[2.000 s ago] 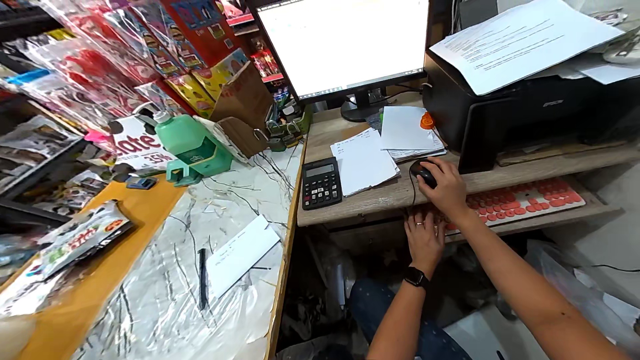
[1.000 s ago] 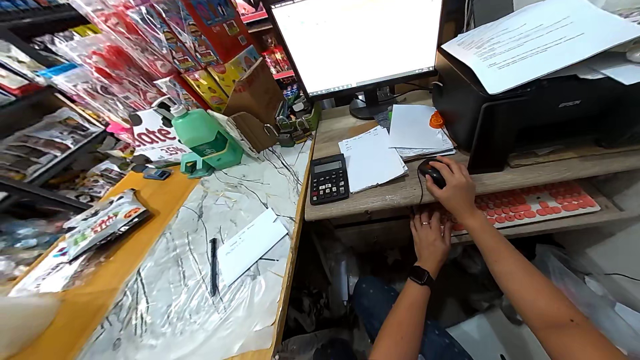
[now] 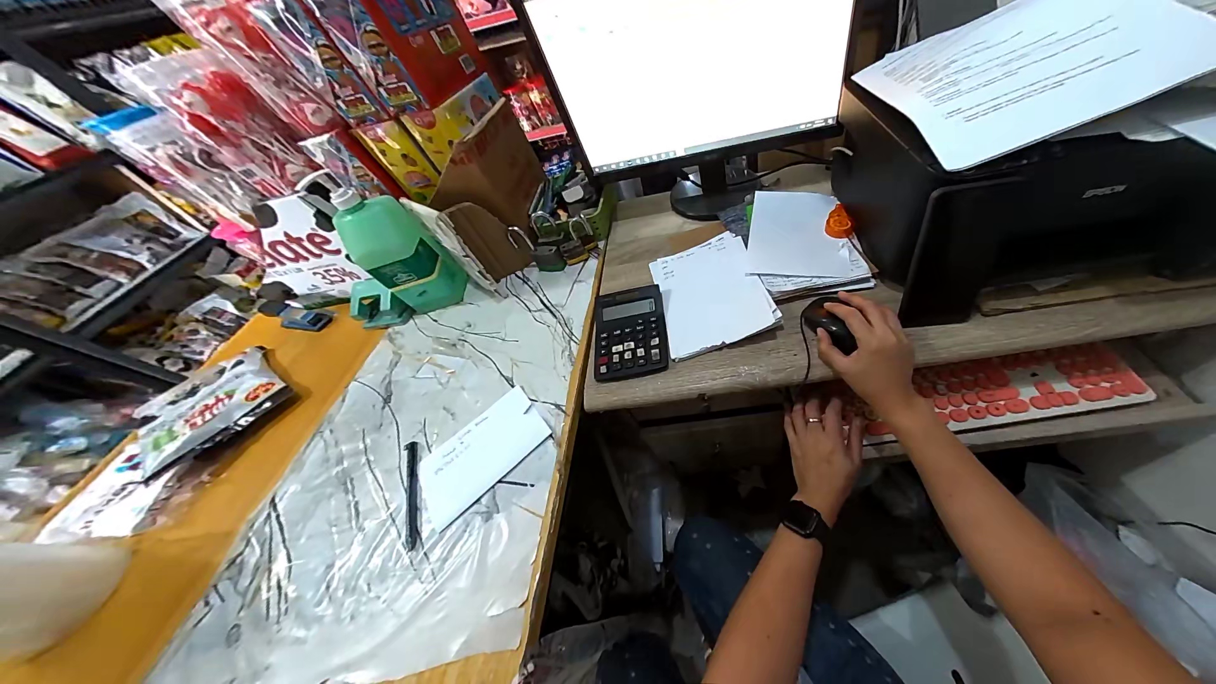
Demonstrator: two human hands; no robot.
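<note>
My right hand (image 3: 872, 353) rests over a black computer mouse (image 3: 829, 325) on the wooden desk, its fingers around it. Below the desk's front edge, my left hand (image 3: 820, 448), with a ring and a black watch, lies on the left end of a keyboard with coral-red keys (image 3: 1031, 394) on a pull-out shelf. Its fingertips touch the keys and it grasps nothing. A black calculator (image 3: 631, 334) lies left of the mouse, beside white papers (image 3: 717, 296). Behind them stands a lit monitor (image 3: 698, 71); its screen is too bright to make out.
A black printer (image 3: 1064, 218) bearing printed sheets (image 3: 1035, 71) stands at the right. The left counter holds a black pen (image 3: 411, 496), a white paper slip (image 3: 484, 458), a green pump bottle (image 3: 397, 249), padlocks (image 3: 573, 249) and a snack packet (image 3: 214, 408). Packaged goods fill the far left.
</note>
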